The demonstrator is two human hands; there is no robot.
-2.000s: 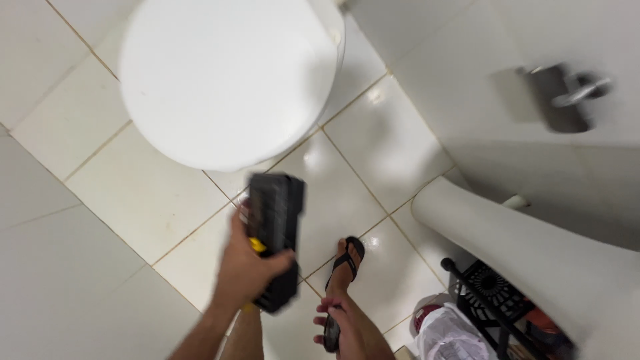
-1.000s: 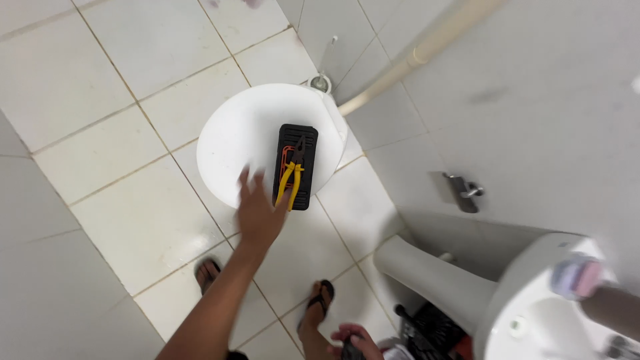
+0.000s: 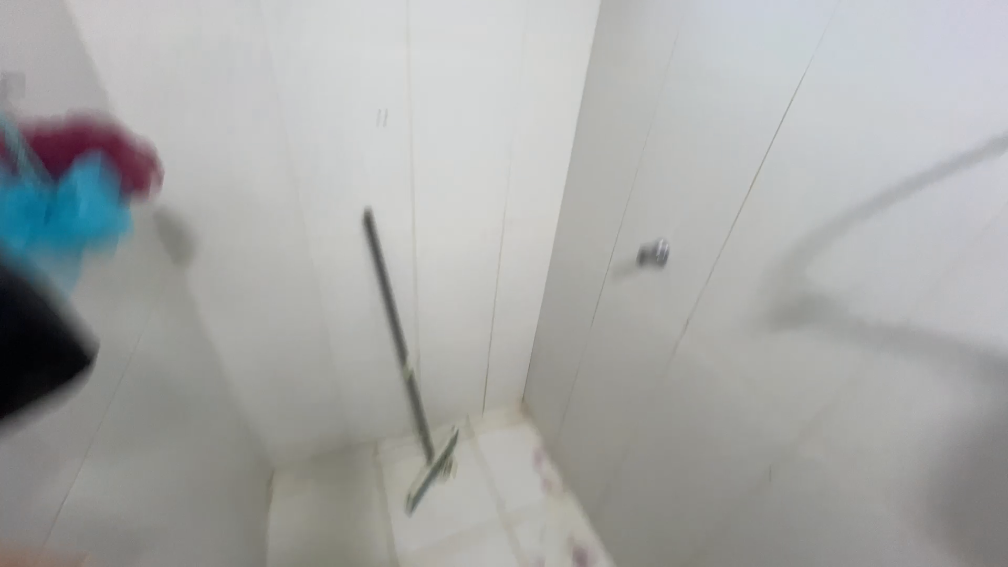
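Neither my left hand nor my right hand can be made out. A small skin-toned blur shows at the bottom left corner; whether it is part of a hand or arm, I cannot tell. At the left edge is a blurred black object with a sharp corner, its kind unclear. Above it hang a blue bath puff and a dark red one. A floor squeegee with a long dark handle leans against the white wall, its blade down on the floor tiles.
White panelled or tiled walls meet in a corner behind the floor. A round metal knob or valve sticks out of the right wall. A curved shadow lies on that wall. Reddish stains mark the floor's right edge.
The view has swung away from the toilet lid to a wall corner. One second ago a hand was beside yellow-handled pliers and a black case on the lid; two seconds ago it held the case.
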